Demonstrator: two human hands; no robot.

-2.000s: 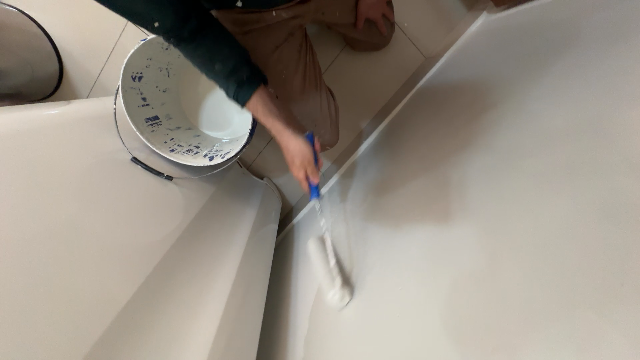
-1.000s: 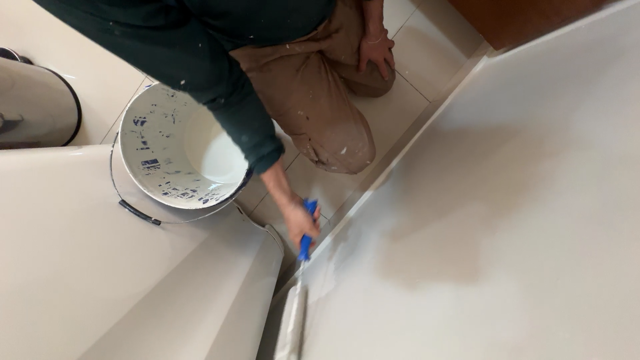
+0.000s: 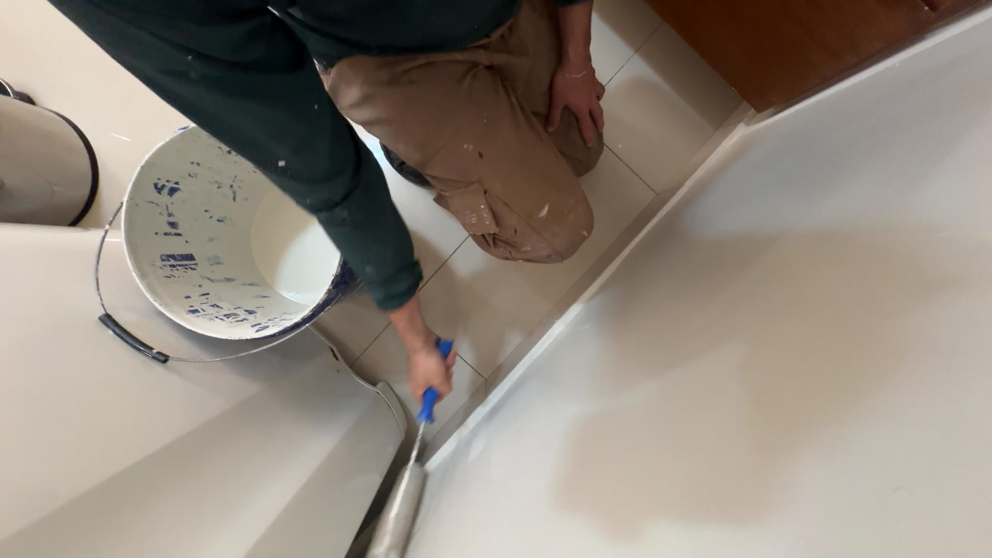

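My right hand (image 3: pixel 431 372) grips the blue handle (image 3: pixel 428 404) of a paint roller. The roller's pale sleeve (image 3: pixel 399 511) reaches the bottom edge of the view, beside the lower edge of the light wall (image 3: pixel 697 387). Darker patches show on that wall. My left hand (image 3: pixel 577 101) rests on my bent knee with its fingers somewhat apart, holding nothing. A large bucket (image 3: pixel 182 260) with blue-flecked inner walls stands left of my right forearm, with white liquid paint (image 3: pixel 291 252) in it. Its wire handle with a black grip (image 3: pixel 133 339) hangs outside the rim.
A white panel (image 3: pixel 194 434) with a curved edge lies on the lower left. Light floor tiles (image 3: pixel 496 318) run between it and the skirting (image 3: pixel 597 271). A metal bin (image 3: pixel 39 163) is at the far left, and a brown wooden surface (image 3: pixel 775 46) at the top right.
My right hand has drawn the roller off the middle of the wall toward its lower edge, near the white panel. My left hand stays on the knee. The view has shifted.
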